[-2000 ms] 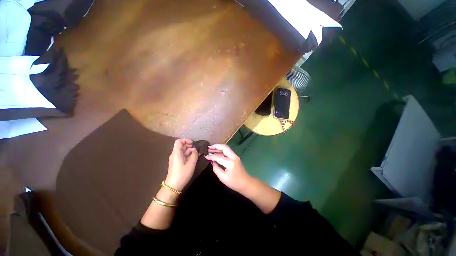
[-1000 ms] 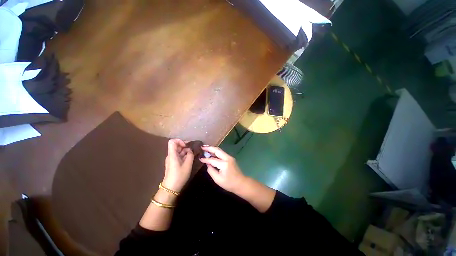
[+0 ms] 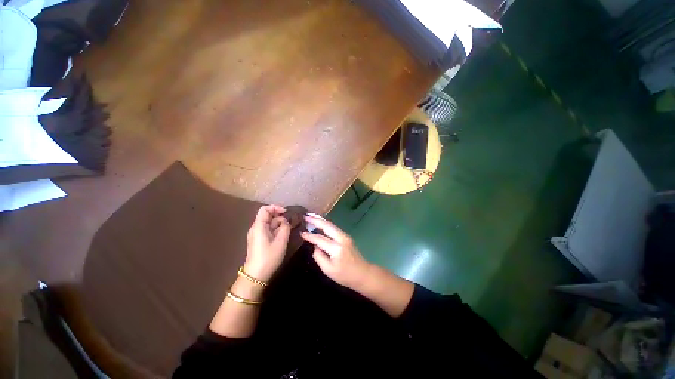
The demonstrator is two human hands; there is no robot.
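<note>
A brown cut panel (image 3: 166, 244) lies on the near left of the table, with a pointed top and a curved left side. Its right corner (image 3: 295, 215) is bunched up dark between my hands. My left hand (image 3: 266, 238) pinches this corner from the left, fingers bent. My right hand (image 3: 337, 250) holds the same corner from the right with its fingertips. A small pale spot shows at the right fingertips; it is too small to tell what it is.
The brown wooden table (image 3: 244, 96) has bundles with white paper (image 3: 29, 133) at far left and a white-topped bundle (image 3: 444, 26) at its far edge. A dark strip with a white edge (image 3: 63, 326) lies near left. A round stool (image 3: 425, 159) bears a phone (image 3: 416, 145).
Both hands stay at the panel's corner; the fingers have shifted only slightly. The pale spot at the right fingertips was not visible two seconds ago. The view has shifted a little.
</note>
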